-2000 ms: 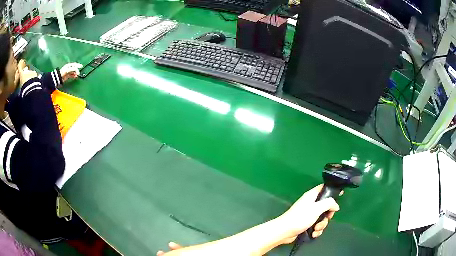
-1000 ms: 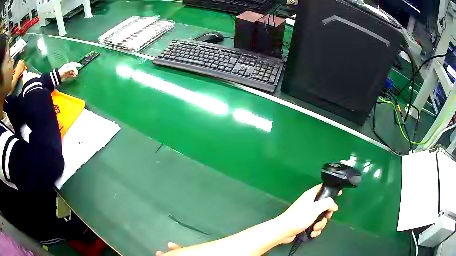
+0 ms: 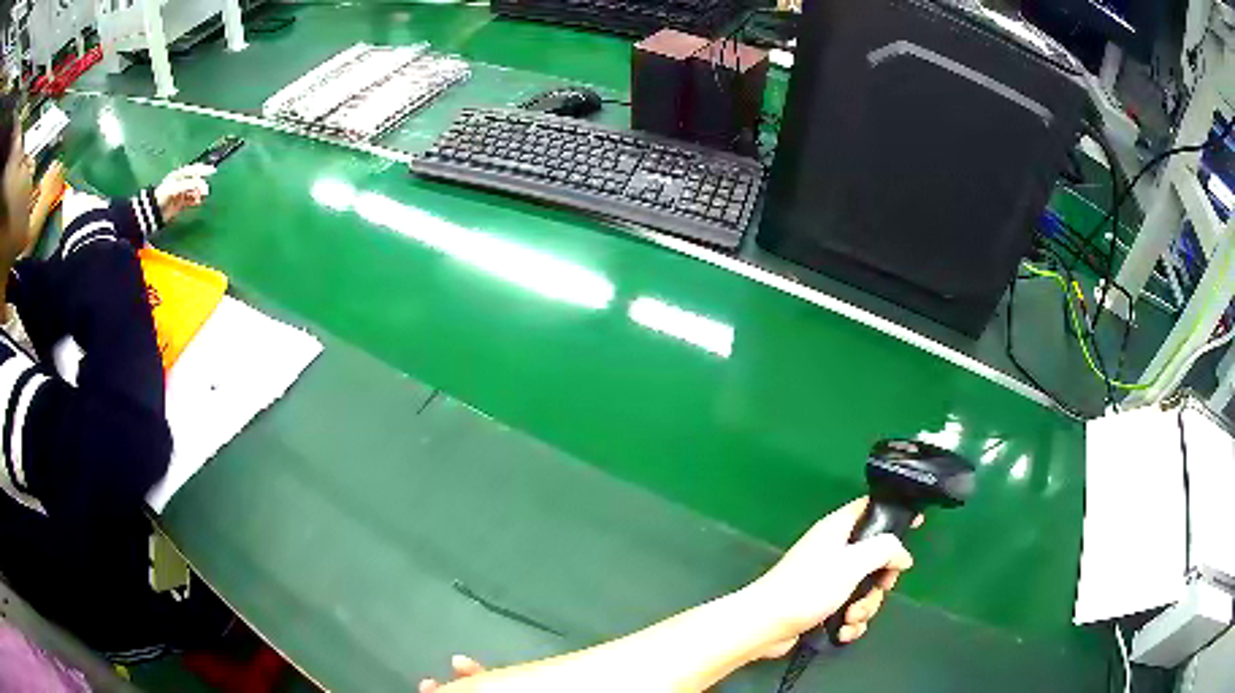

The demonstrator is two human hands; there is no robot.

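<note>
My left hand [image 3: 851,575] reaches in from the bottom edge and is closed round the grip of a black barcode scanner [image 3: 921,471], held at the lower right above the glossy green surface [image 3: 542,352]. The rounded scanner head points right. Its dark cord hangs below my hand. Of my right hand [image 3: 461,673], only a few fingertips show at the bottom edge beside my forearm; the rest is hidden or cut off. A dark phone part [image 3: 220,150] lies at the far left by another worker's hand [image 3: 182,190].
The worker's striped sleeve [image 3: 102,352] fills the left side, beside an orange tray [image 3: 183,298] and white paper [image 3: 230,393]. A keyboard [image 3: 596,169], brown box [image 3: 695,88] and large black panel [image 3: 921,163] stand beyond. A white sheet [image 3: 1131,515] and white box [image 3: 1182,623] are at right.
The phone part has moved left and away along the green surface, with the other worker's hand staying close. My left hand and the scanner have barely moved.
</note>
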